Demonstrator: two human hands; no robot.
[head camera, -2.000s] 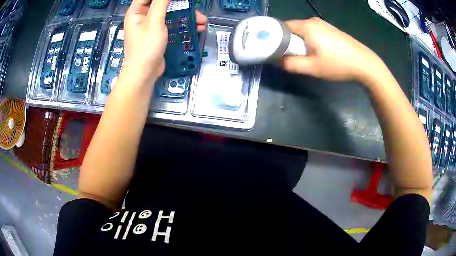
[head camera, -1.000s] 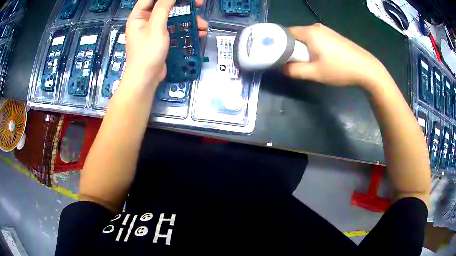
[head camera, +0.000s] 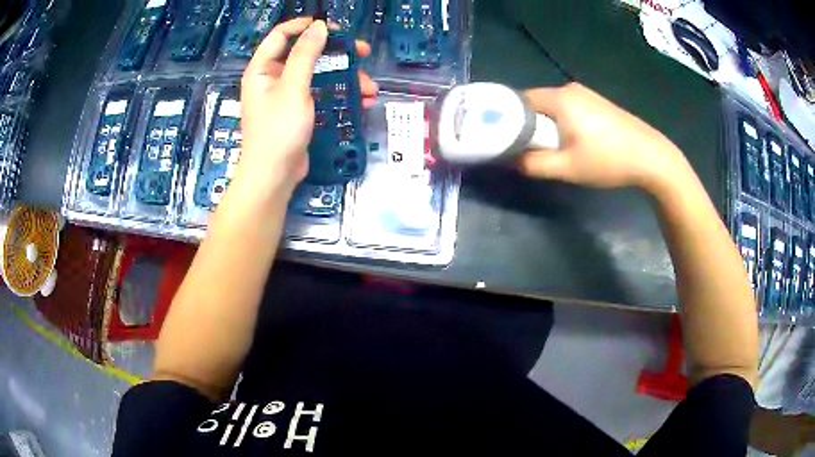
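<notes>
My left hand holds a dark blue-green board assembly above the clear blister tray, its white label end up and a round camera-like cluster at the lower end. My right hand grips the handle of a white barcode scanner, its rounded head over the tray's right edge. A white barcode label lies in the tray's front right pocket, which holds no board. Red light shows beside the label near the scanner head. Other boards sit in the tray's pockets.
Another filled tray is at the far right, and part of one shows at the far left. A thin black cord lies on the green mat. An orange fan and red stools are below.
The whole view has shifted, so the tray and hands appear lower. Red light now shows beside the barcode label. Both hands keep their holds.
</notes>
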